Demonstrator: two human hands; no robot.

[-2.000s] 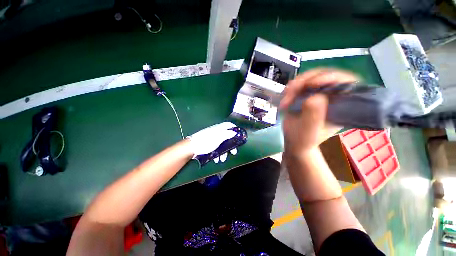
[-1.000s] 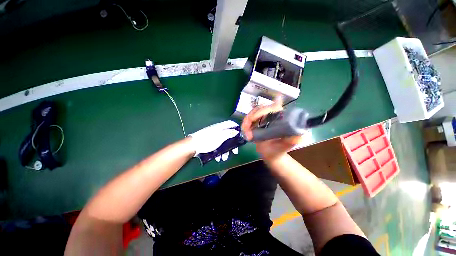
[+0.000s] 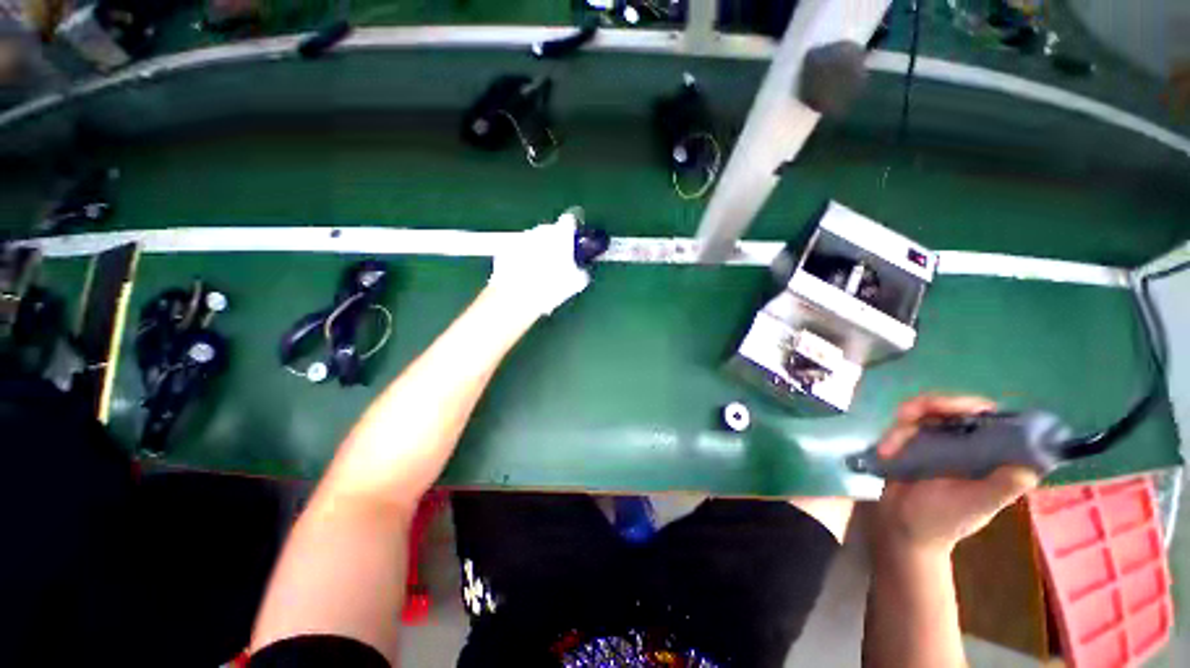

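My left hand [image 3: 538, 268], in a white glove, reaches to the white rail and is closed around a dark wired housing [image 3: 590, 244]; only its dark end shows past the glove. My bare right hand [image 3: 933, 476] holds the grey electric screwdriver [image 3: 966, 448] level at the bench's front edge, tip pointing left. The screw feeder [image 3: 842, 294] stands between my hands, further back than the screwdriver. A small white disc with a dark centre [image 3: 736, 416] lies in front of the feeder.
Dark wired units [image 3: 350, 326] lie on the left of the green bench, with more [image 3: 183, 359] further left. Other units [image 3: 685, 144] lie beyond the rail [image 3: 418, 240]. A slanting post [image 3: 783, 131] stands behind the feeder. A red tray [image 3: 1109, 568] is at lower right.
The view has shifted left. My left hand has moved from the front of the bench to the rail. My right hand and screwdriver have moved away from my left hand, to the right.
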